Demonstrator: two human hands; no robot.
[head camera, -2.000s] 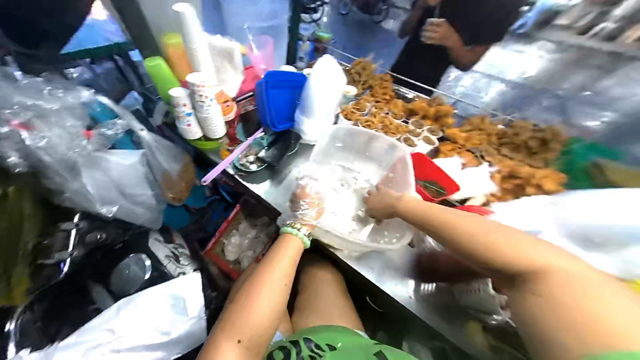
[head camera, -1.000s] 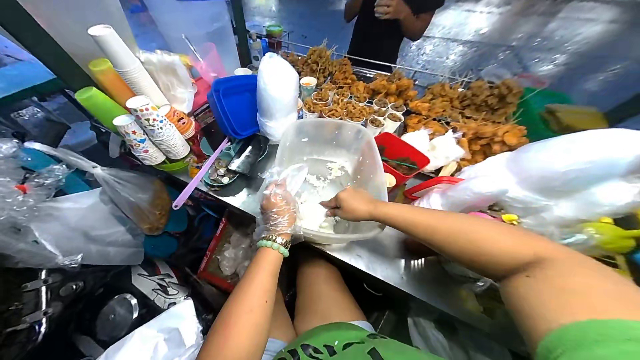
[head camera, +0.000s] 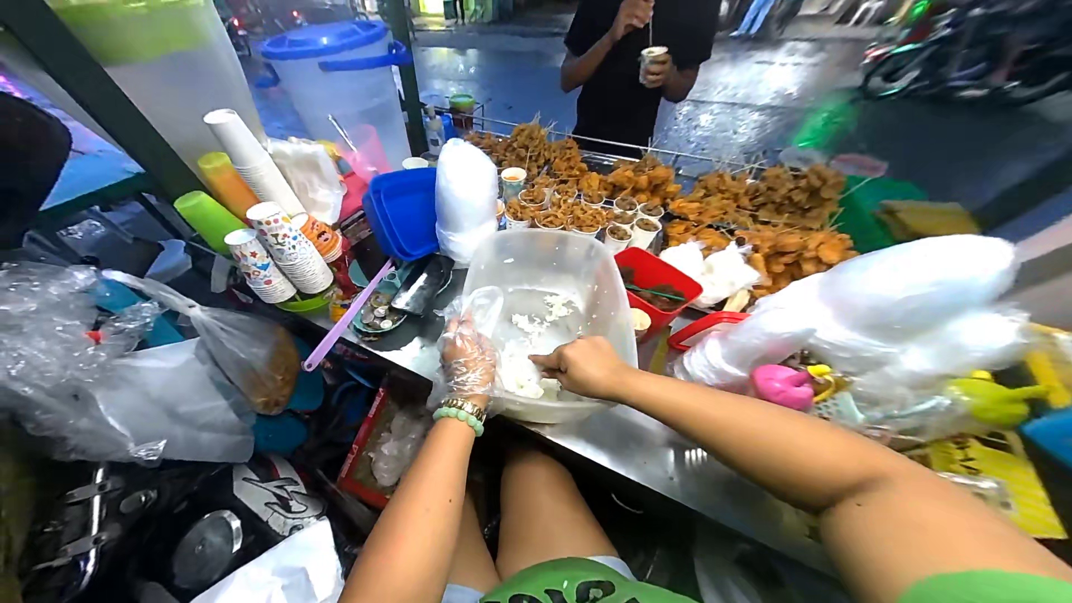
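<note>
A large translucent plastic tub (head camera: 553, 276) stands on the metal counter, with cooked white rice (head camera: 523, 368) clumped along its bottom and grains on its walls. My left hand (head camera: 469, 360), covered by a clear plastic bag and wearing bracelets at the wrist, is at the tub's left rim; whether it grips the rim or rice is hidden. Inside the tub is my bare right hand (head camera: 582, 366), its index finger pointing at or touching the rice, the other fingers curled. A red plastic container (head camera: 662, 272) of dark food sits just right of the tub.
Fried food on skewers (head camera: 720, 201) and filled paper cups (head camera: 586, 219) line the far side. Stacked cups (head camera: 289, 251), a blue lid (head camera: 402, 213), a purple-handled utensil (head camera: 347, 316) and coins are at left. Bagged goods (head camera: 888, 293) lie right. A person (head camera: 628, 79) holding a cup stands opposite.
The right hand's index finger has come to point at the rice near the left hand. The person opposite has raised one hand above the cup. The view takes in more of the street.
</note>
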